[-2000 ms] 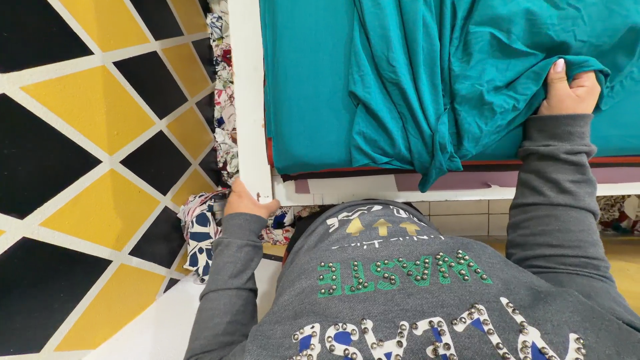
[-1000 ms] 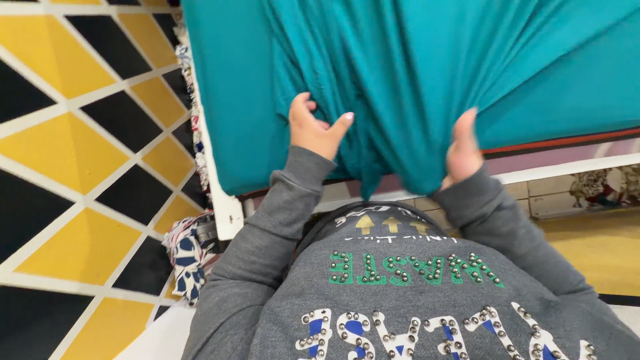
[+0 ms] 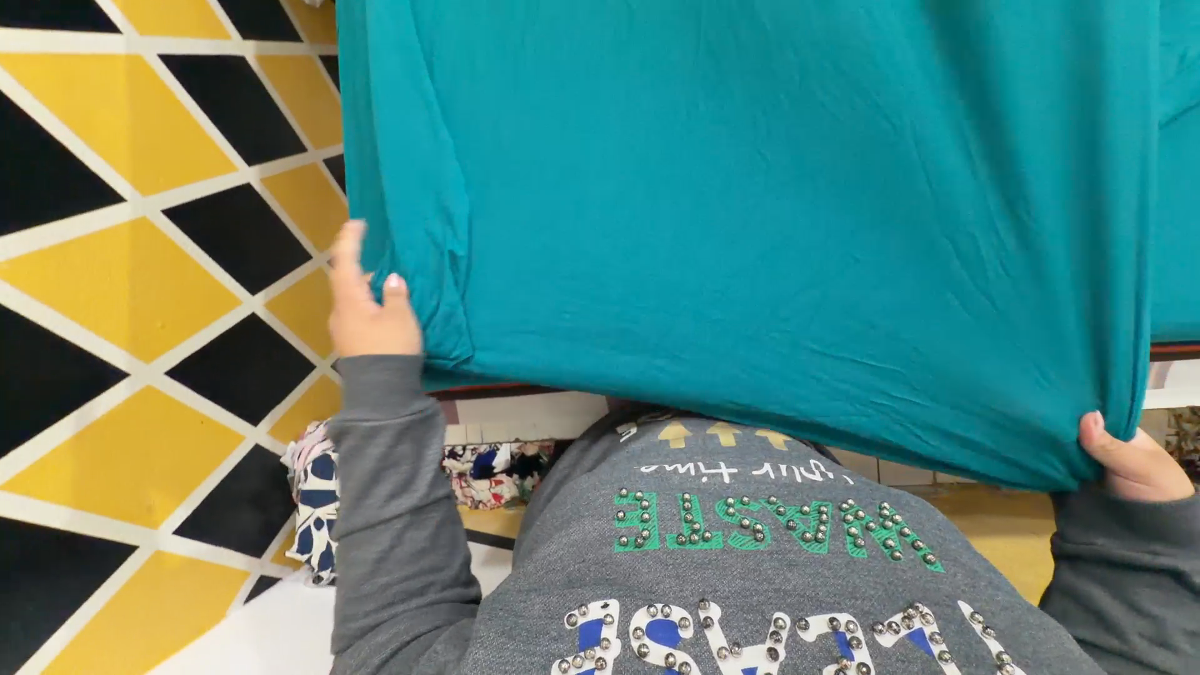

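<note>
A wide sheet of teal fabric [image 3: 731, 206] is spread over the table, its near edge drawn out toward my body. My right hand [image 3: 1139, 459] grips the near right corner of the fabric, thumb on top and the other fingers hidden. At the left edge of the cloth is my left hand [image 3: 370, 300], fingers apart and slightly blurred, touching or very near the fabric's side. Creases run along the left edge and from the right corner. More teal fabric lies to the right, beyond my right hand.
A wall painted with yellow and black diamonds [image 3: 122, 281] stands close on the left. Patterned cloth pieces [image 3: 314, 497] hang or lie by my left sleeve, and more printed scraps [image 3: 497, 473] are below the table's edge [image 3: 525, 408].
The bunched teal fabric has been spread flat and wide. My hands, near the bunched folds one second ago, have moved far apart, left and right.
</note>
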